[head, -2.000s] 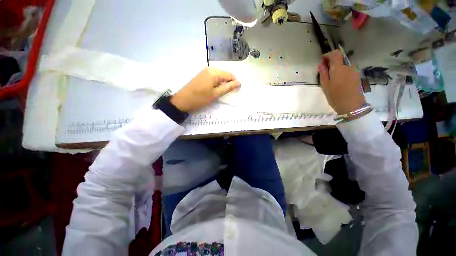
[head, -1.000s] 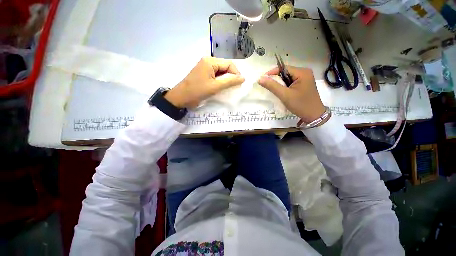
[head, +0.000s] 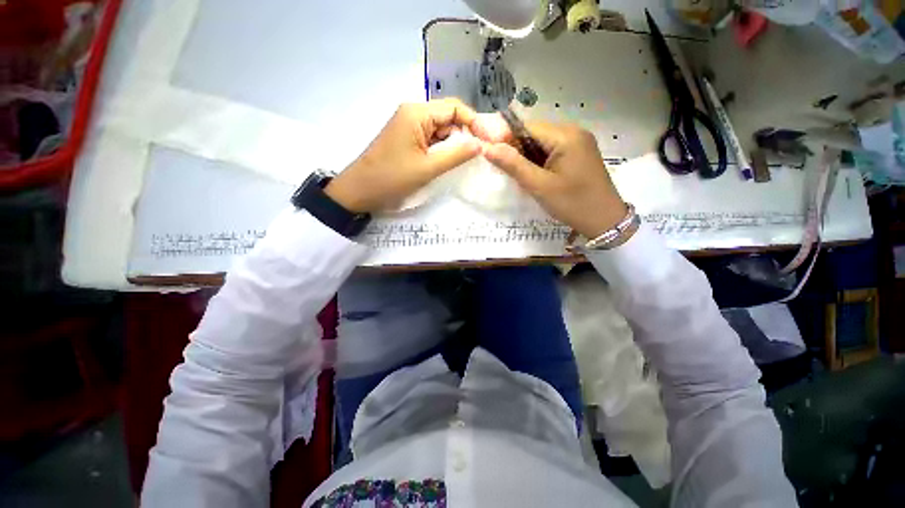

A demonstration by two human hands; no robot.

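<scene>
A long white fabric strip point(head: 233, 134) runs from the left of the table to my hands in front of the machine bed. My left hand point(head: 412, 154) pinches the strip between thumb and fingers. My right hand point(head: 561, 174) also pinches the fabric, its fingertips touching those of the left. The right hand also holds small dark thread snips point(head: 523, 137), their tip pointing up and left, most of them hidden by the fingers. The needle plate point(head: 493, 83) lies just beyond the hands. The fabric between the fingertips is mostly hidden.
Black-handled scissors point(head: 685, 129) and a white pen point(head: 727, 129) lie right of the hands. The machine head point(head: 508, 14) is at top centre. A tape measure point(head: 819, 213) hangs at the right table end. A red basket point(head: 81, 119) stands left. Cream fabric point(head: 620, 367) lies right of the knees.
My right hand has left the scissors' place and come left to meet my left hand, with the snips now in it. The scissors stay on the machine bed. The fabric is now gathered between both hands.
</scene>
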